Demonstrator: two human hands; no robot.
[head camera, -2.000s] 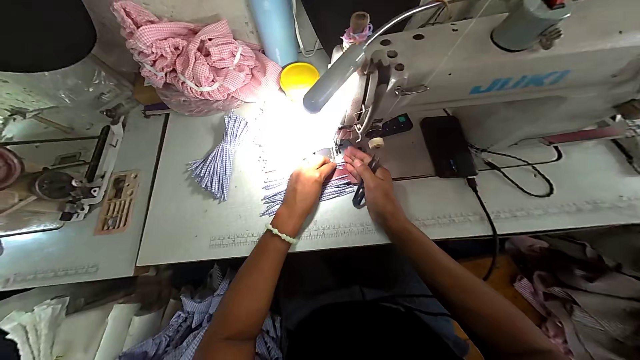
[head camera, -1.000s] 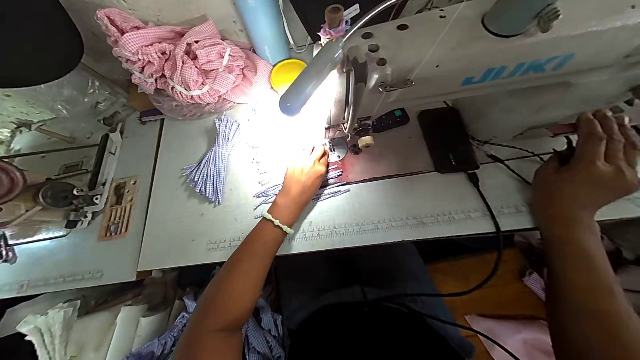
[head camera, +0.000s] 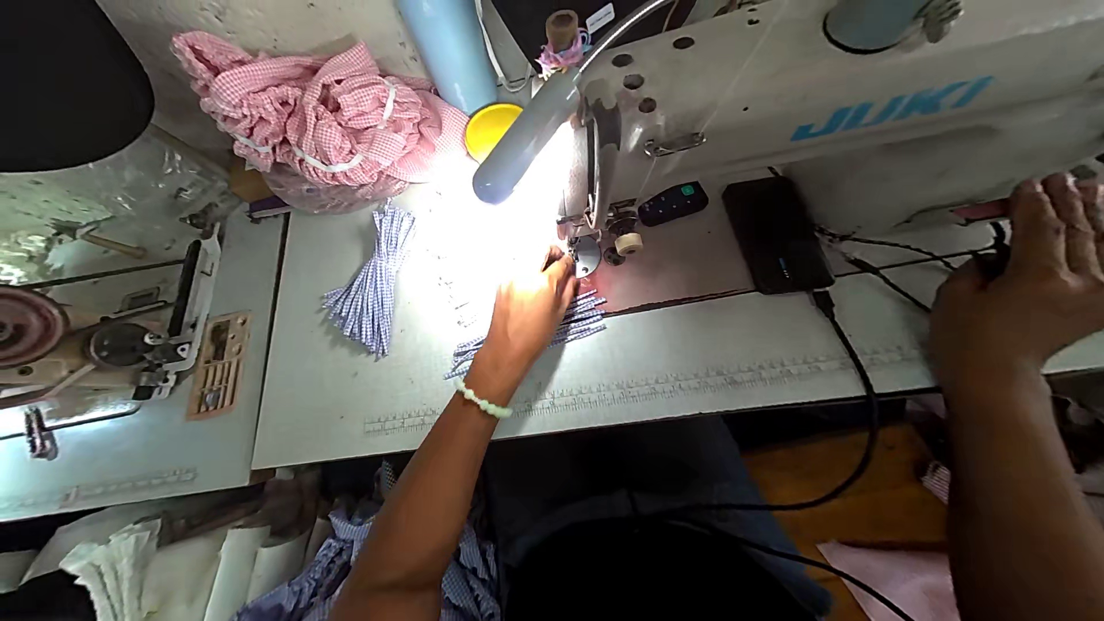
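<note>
My left hand (head camera: 528, 306) is beside the needle area of a Juki sewing machine (head camera: 862, 103), its fingertips close to the presser foot; glare hides what they pinch, if anything. Blue checked fabric strips (head camera: 580, 321) lie under and beside that hand. A tied bundle of similar strips (head camera: 375, 280) rests to its left. On the far right, my right hand (head camera: 1022, 267) is at the machine's base below the arm, with a dark object partly visible by its thumb; the hold is unclear. A lit lamp (head camera: 526, 138) shines over the needle area.
A black phone-like device (head camera: 776, 233) with a cable and a small dark remote (head camera: 673, 204) lie under the machine arm. Pink checked fabric (head camera: 319, 112) is heaped behind, near a yellow-ended blue cylinder (head camera: 492, 129). Another machine (head camera: 95, 345) stands left. A printed ruler (head camera: 621, 395) runs along the front edge.
My right hand has moved from the needle area to the far right of the machine. The dark-handled tool it had near the needle is no longer there. My left hand has stayed near the needle.
</note>
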